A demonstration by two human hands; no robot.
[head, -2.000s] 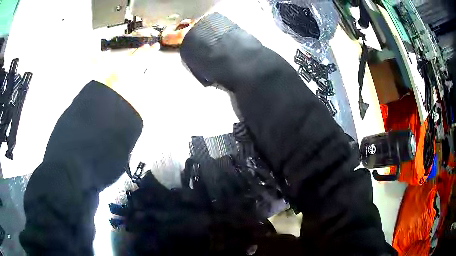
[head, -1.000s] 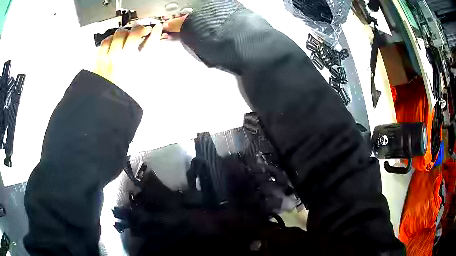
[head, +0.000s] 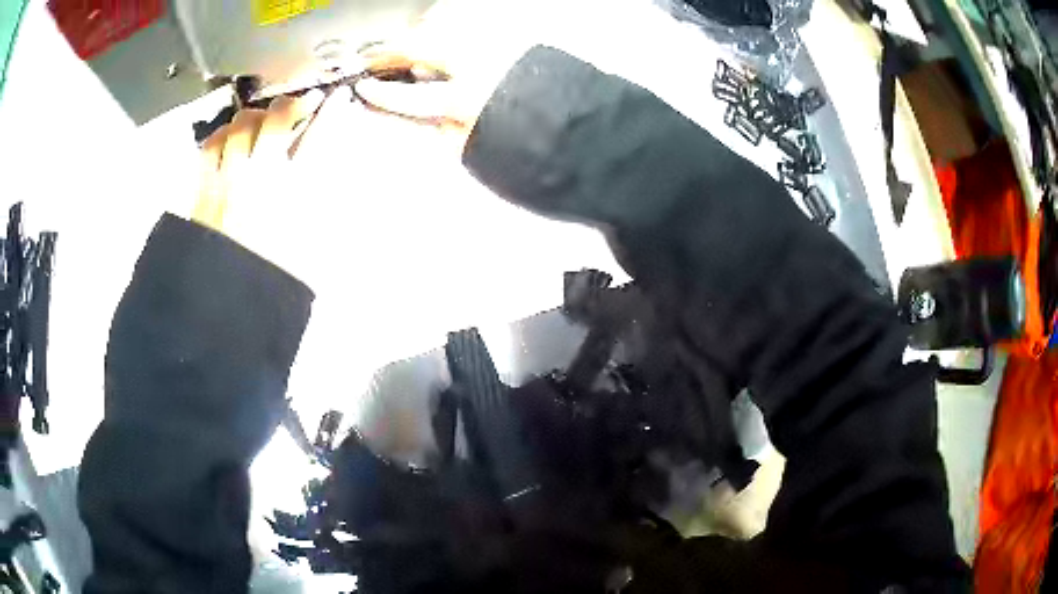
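My left hand (head: 236, 157) is at the front of the grey machine head (head: 249, 46), its fingers overexposed against the white table. My right hand (head: 412, 99) is beside it to the right, also washed out, with only finger outlines showing. A dark strap (head: 218, 116) shows at the left fingertips, below the machine's front edge. Whether either hand pinches it cannot be made out. Black webbing straps (head: 478, 377) lie in a heap near my body, between my two dark sleeves.
Loose black buckles (head: 772, 122) are scattered at upper right, below a clear plastic bag (head: 743, 23). A black mug (head: 963, 304), a brown box (head: 942, 110) and orange material (head: 1012, 499) are at right. Strap assemblies (head: 26, 313) lie at the left edge.
The view has shifted, so more of the machine head with its red and yellow labels shows. My left fingers, hidden two seconds ago, are visible. My right sleeve sits lower and farther right.
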